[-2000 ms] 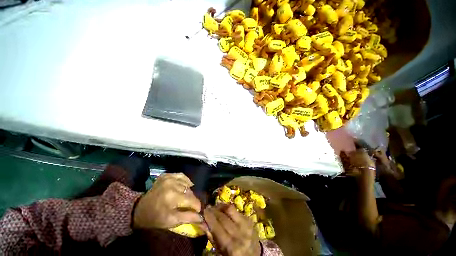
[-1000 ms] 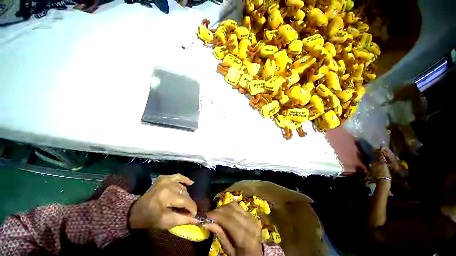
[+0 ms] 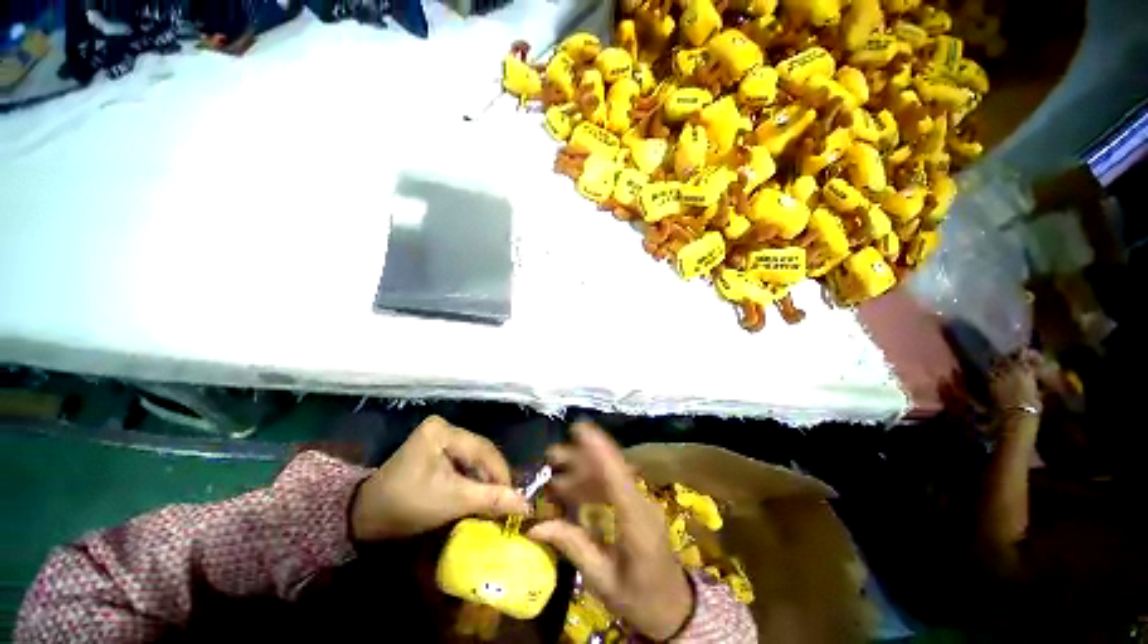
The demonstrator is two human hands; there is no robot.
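A yellow plush keychain toy (image 3: 496,569) hangs face up below my fingers, its small face and orange-brown legs showing. My left hand (image 3: 434,484) pinches the top of the toy at its loop, beside a small shiny silver clasp (image 3: 538,481). My right hand (image 3: 617,541) is just right of the toy, blurred, with thumb and fingers apart; its thumb is close to the toy's top edge. Whether it touches the toy cannot be told.
A cardboard box (image 3: 781,535) with yellow toys stands below my right hand. On the white-covered table (image 3: 227,227) lie grey plastic bags (image 3: 448,252) and a large pile of yellow toys (image 3: 768,151). Dark blue items (image 3: 126,38) lie back left. Another person's arm (image 3: 1011,472) is at right.
The toy has turned face up and shows more fully below my left hand. My right hand has come away from my left fingertips and opened. The other person's arm appears farther right.
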